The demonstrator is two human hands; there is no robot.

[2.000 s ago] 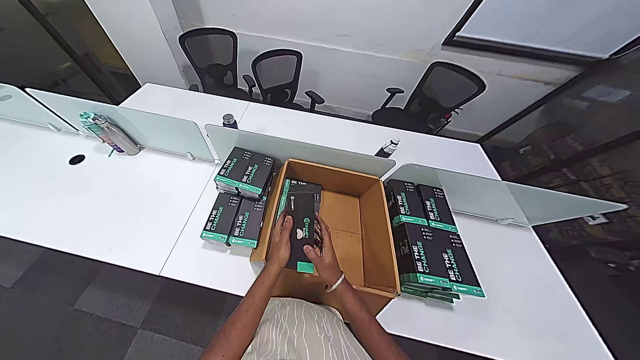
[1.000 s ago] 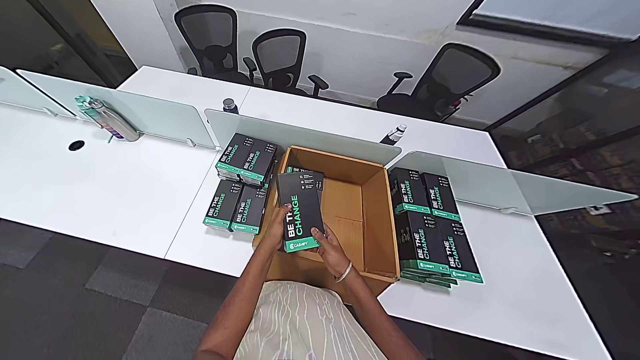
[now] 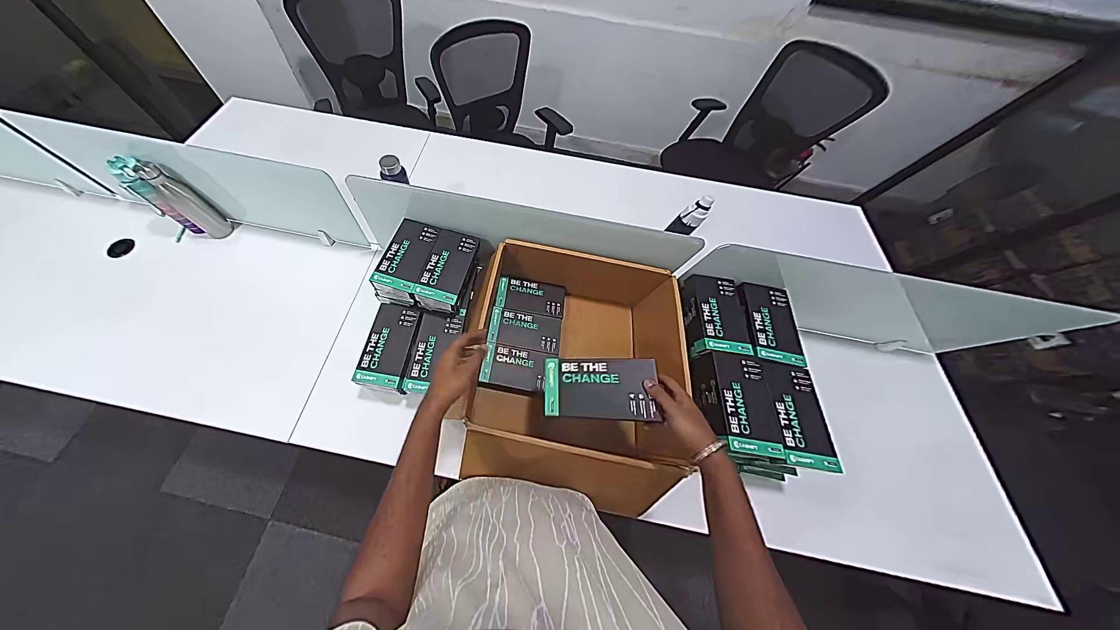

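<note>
My right hand [image 3: 681,415] grips the right end of a black box with a green band [image 3: 600,389], held flat over an open cardboard carton [image 3: 573,451]. Inside the carton, along its left wall, several similar black boxes [image 3: 528,332] lie in a column. My left hand [image 3: 458,367] is at the carton's left wall, beside the stacked black and green boxes [image 3: 427,262] on the left; its fingertips are near the rim, and whether they touch it I cannot tell. Nothing shows in its grasp.
More stacks of black and green boxes [image 3: 759,394] stand right of the carton. Behind it runs a frosted desk divider [image 3: 525,219], with a dark bottle [image 3: 691,215] beyond. Metal bottles [image 3: 179,199] stand at the left divider. Mesh chairs [image 3: 479,74] are across the desk.
My hands have moved apart. The left has let go of the black box and moved to the carton's left wall; the right holds the box, now turned sideways, farther right.
</note>
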